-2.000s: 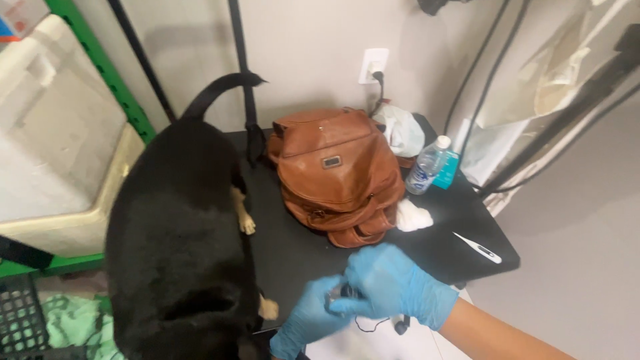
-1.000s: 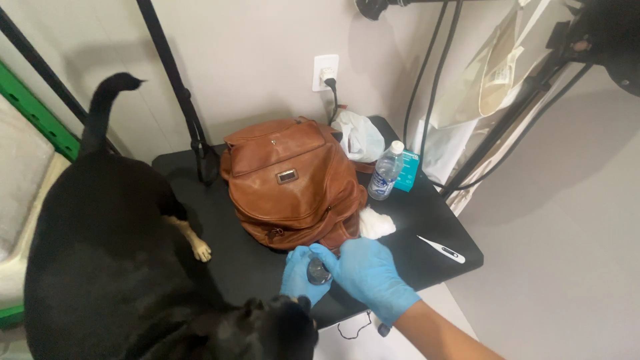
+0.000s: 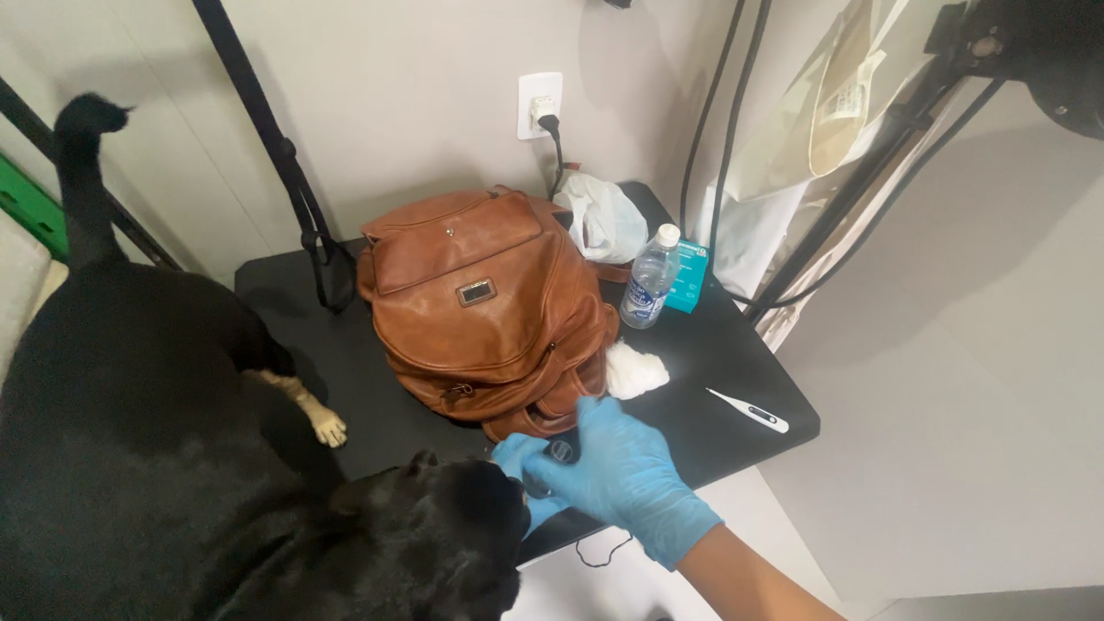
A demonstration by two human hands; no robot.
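Note:
Both hands wear blue gloves and meet at the near edge of a black tabletop (image 3: 733,362). My right hand (image 3: 625,474) has its fingers around a small dark round object (image 3: 561,451), whose kind I cannot make out. My left hand (image 3: 522,453) is against the same object from the far side, mostly hidden behind a black dog's head (image 3: 448,517). The dog (image 3: 147,405) stands at the left, one tan paw on the tabletop. Just beyond my hands sit a brown leather backpack (image 3: 483,302) and a wad of white cotton (image 3: 636,371).
A digital thermometer (image 3: 749,410) lies on the right of the tabletop. Behind it stand a clear plastic bottle (image 3: 651,280), a teal box (image 3: 687,276) and a white plastic bag (image 3: 601,217). A black strap (image 3: 297,185) hangs behind the dog, near a wall outlet (image 3: 540,106).
The dog's head, low in the view a second ago, has come up beside my hands and now covers much of my left hand. My hands have stayed together at the small dark object.

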